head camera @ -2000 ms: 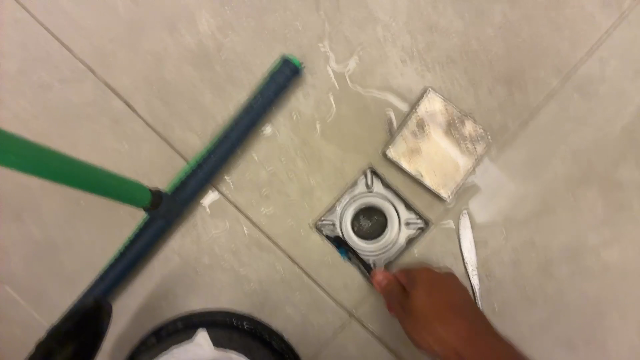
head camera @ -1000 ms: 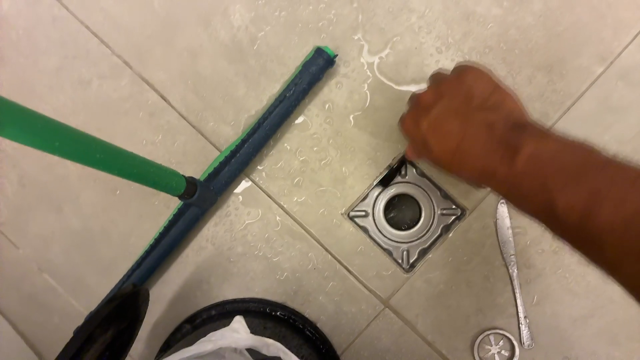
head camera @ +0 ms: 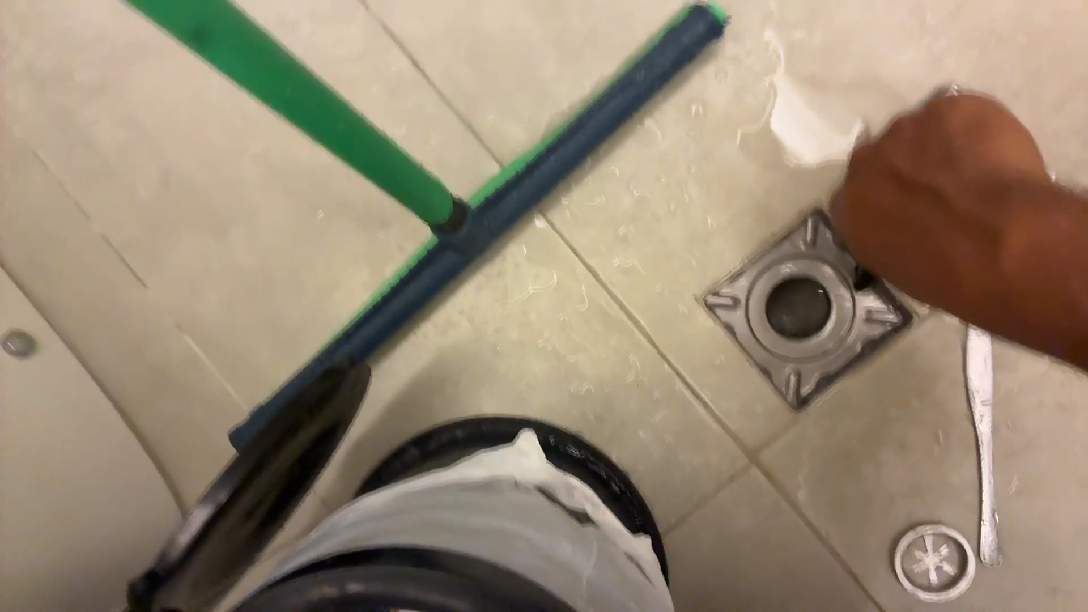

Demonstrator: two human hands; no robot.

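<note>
My right hand [head camera: 943,195] is curled above the upper right edge of a square metal floor drain [head camera: 812,374]. A small dark part of something shows beneath it at the drain's edge, but its grip is hidden. The drain's round centre hole is uncovered. Right of the drain, a metal table knife [head camera: 982,425] lies on the tiles, partly behind my forearm. A round slotted strainer [head camera: 935,563] lies by the knife's lower end. My left hand is out of view.
A floor squeegee with a blue head [head camera: 595,127] and green handle [head camera: 323,110] rests diagonally at left. Below stands a black bin [head camera: 629,489] with a white liner [head camera: 476,518] and a raised dark lid [head camera: 263,484]. Whitish water [head camera: 803,127] lies on the tiles above the drain.
My right hand has gone from the drain's lower edge to its upper right side. The whitish wet patch above the drain looks larger. The view has shifted.
</note>
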